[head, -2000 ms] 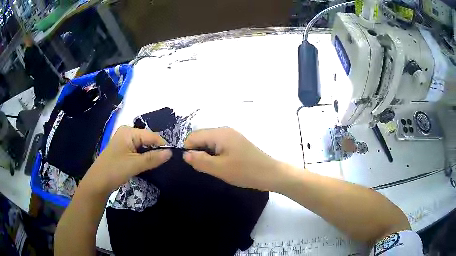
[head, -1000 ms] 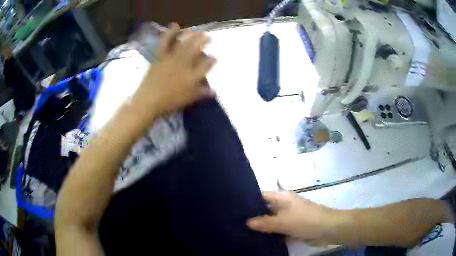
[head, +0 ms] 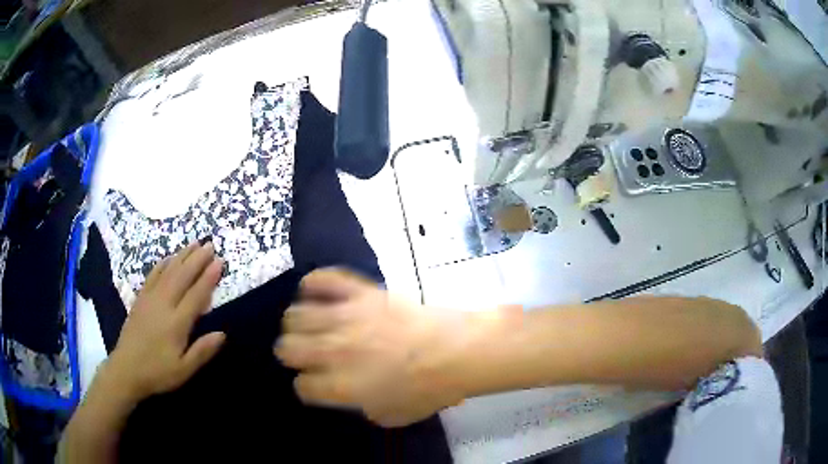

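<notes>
A dark garment panel (head: 245, 381) lies spread on the white table. A white piece with a black leafy print (head: 238, 195) lies flat on it, with a curved neckline-like edge at the upper left. My left hand (head: 172, 322) rests flat, fingers apart, on the lower edge of the printed piece and the dark cloth. My right hand (head: 363, 349) is over the dark cloth to the right of my left hand, fingers bent and blurred; whether it grips cloth cannot be told.
The sewing machine head (head: 536, 82) stands at the upper right, its needle plate (head: 513, 217) below. A dark padded bar (head: 363, 100) hangs behind the panel. A phone (head: 676, 161), black tool (head: 605, 225) and snips (head: 794, 256) lie right. A blue-rimmed basket (head: 76, 299) stands left.
The panel has been opened out and laid flat, showing the printed piece. My left hand has come down from the top onto it. My right hand has moved left over the cloth. The view has shifted right.
</notes>
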